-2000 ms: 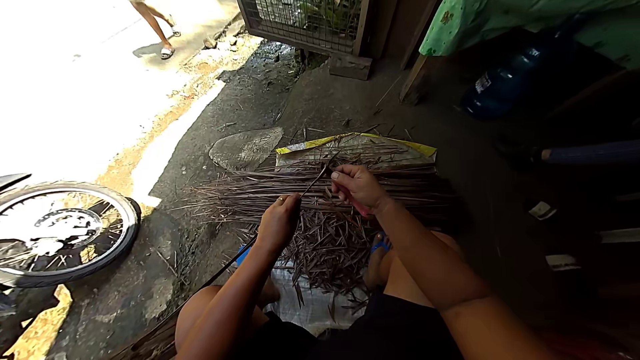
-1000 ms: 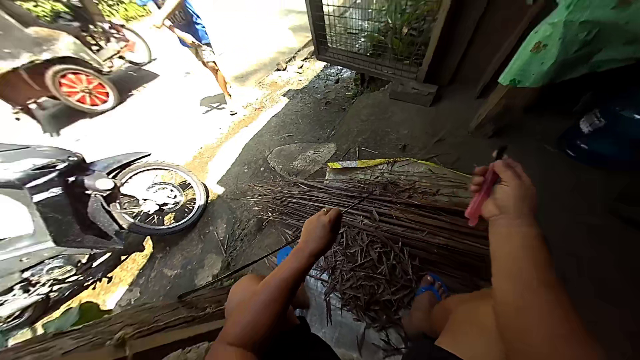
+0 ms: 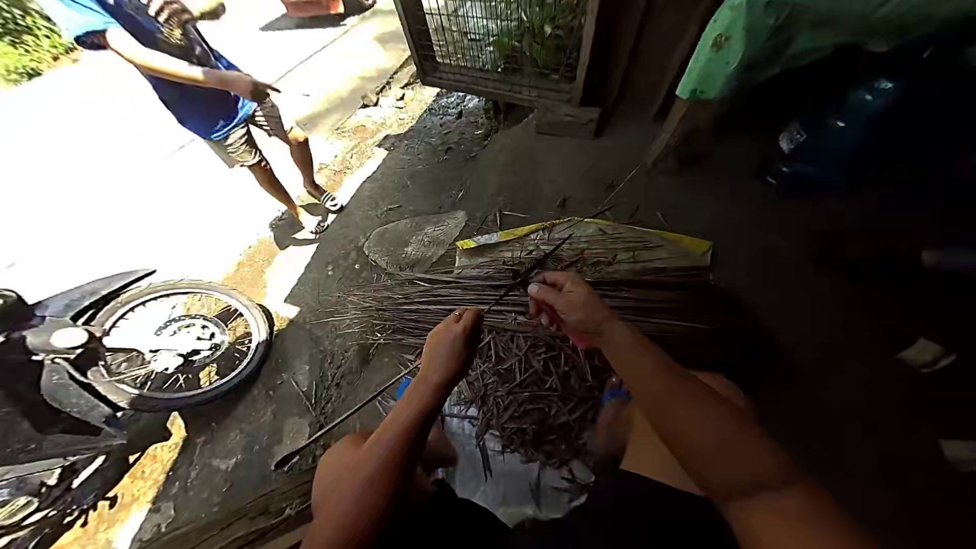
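My left hand (image 3: 451,343) is closed around a long thin dark palm-leaf midrib (image 3: 335,423), which slants from the lower left up past both hands. My right hand (image 3: 568,305) is at its upper part, fingers curled on a pink-handled tool (image 3: 581,339) that is mostly hidden in the palm; its blade cannot be made out. Under and beyond the hands lies a bundle of long dry midribs (image 3: 412,305), partly on a pale sack with a yellow edge (image 3: 671,242). A heap of short dry leaf scraps (image 3: 526,396) lies between my feet on a pale sheet (image 3: 496,476).
A motorcycle's front wheel (image 3: 187,343) stands at the left. A person in a blue top (image 3: 206,99) stands on the sunlit road edge. A wire-mesh cage (image 3: 503,46), a flat stone (image 3: 415,240) and a green cloth (image 3: 732,46) are farther off; a blue bottle (image 3: 831,145) sits in shadow.
My right hand, with the pink-handled tool, has come back from the right to the strip by my left hand. A person in blue now stands nearer at the upper left. The view has shifted.
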